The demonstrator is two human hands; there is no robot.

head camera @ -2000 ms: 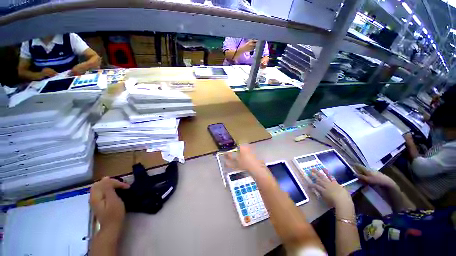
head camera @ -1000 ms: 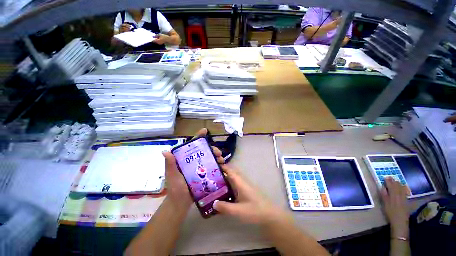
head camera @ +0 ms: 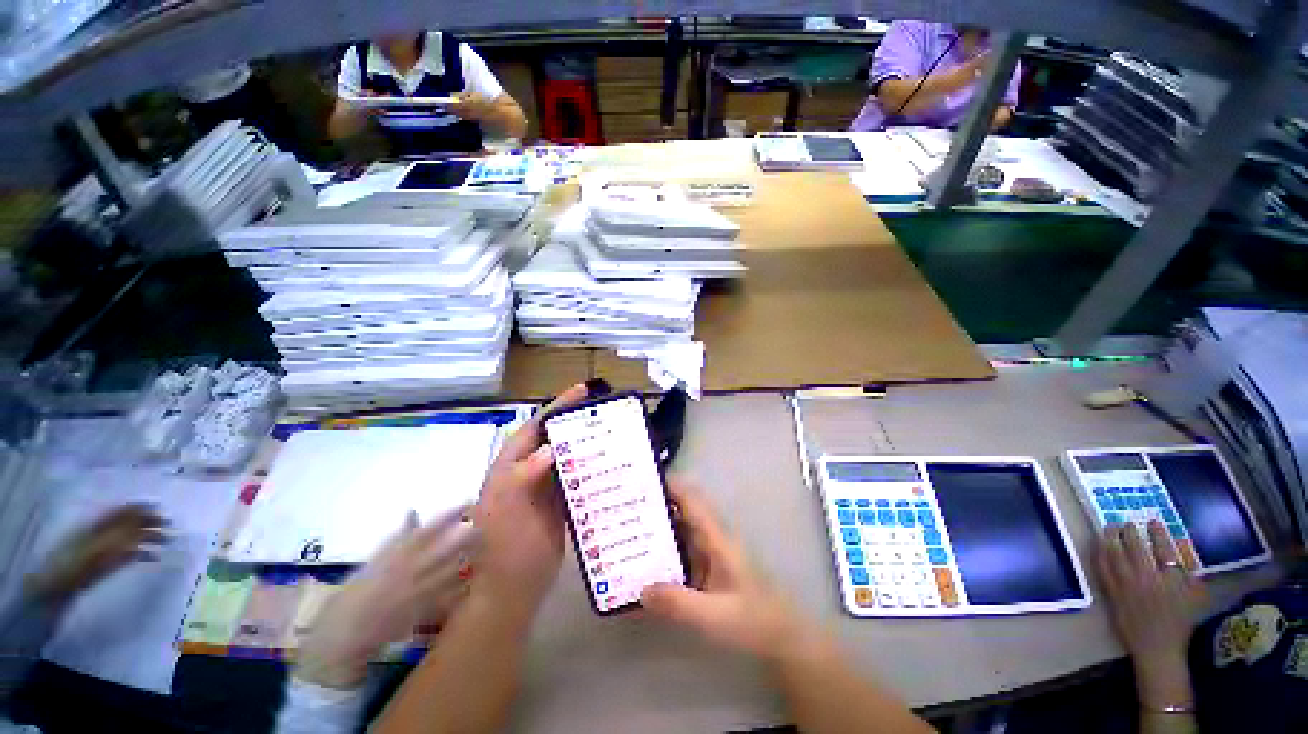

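Note:
A smartphone (head camera: 610,502) with a lit white and pink list screen is held upright in front of me. My left hand (head camera: 519,502) grips its left side and back. My right hand (head camera: 717,574) is at its lower right edge, with the thumb on the lower screen. A black strap or pouch (head camera: 667,426) lies behind the phone, mostly hidden. A calculator with writing pad (head camera: 951,536) lies on the bench to the right, its black panel blank, with no hand of mine on it.
A neighbour's hand (head camera: 1148,581) rests on another calculator (head camera: 1169,508) at right. Another person's hand (head camera: 380,595) reaches over the white unit (head camera: 359,492) at left. Stacked white cases (head camera: 387,308) stand behind. A metal post (head camera: 1198,187) rises at right. Two people sit opposite.
My hands have left the calculator and taken up the phone. Its screen has gone from a lock screen to a list. Another person's hands have come in at left.

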